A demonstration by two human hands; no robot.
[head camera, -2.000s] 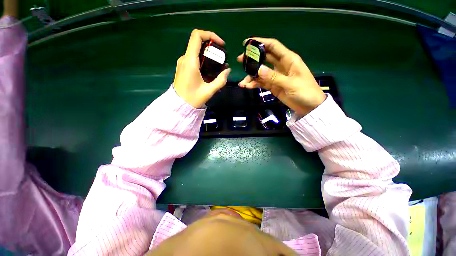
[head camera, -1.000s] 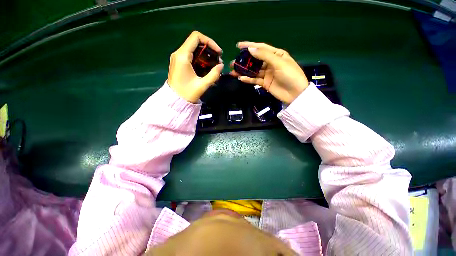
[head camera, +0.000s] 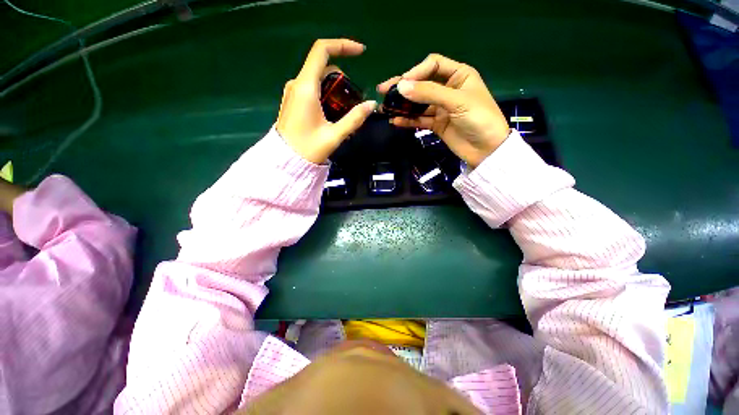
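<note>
My left hand (head camera: 314,109) holds a small black electronic unit (head camera: 339,96) against its palm, with red lines showing on its face; index finger and thumb are spread. My right hand (head camera: 454,105) grips a second dark unit (head camera: 402,102) between thumb and fingers, close beside the first. Both hands are raised over a black compartment tray (head camera: 478,194). Labelled units sit in its front pockets, one in the middle (head camera: 382,179) and a tilted one (head camera: 429,176). Another unit (head camera: 522,120) sits at the tray's far right. My hands hide part of the back row.
The tray lies on a glossy dark green surface (head camera: 365,280). A metal rail (head camera: 97,35) runs along the far side. A thin pale cable (head camera: 96,97) curves down at the left. A person's pink sleeve (head camera: 69,235) is at the left. Papers (head camera: 687,348) are at the lower right.
The labels on the held units faced up earlier; now dark or red-lined faces show. My left index finger has lifted off its unit. The neighbour's sleeve has come further into view at the left.
</note>
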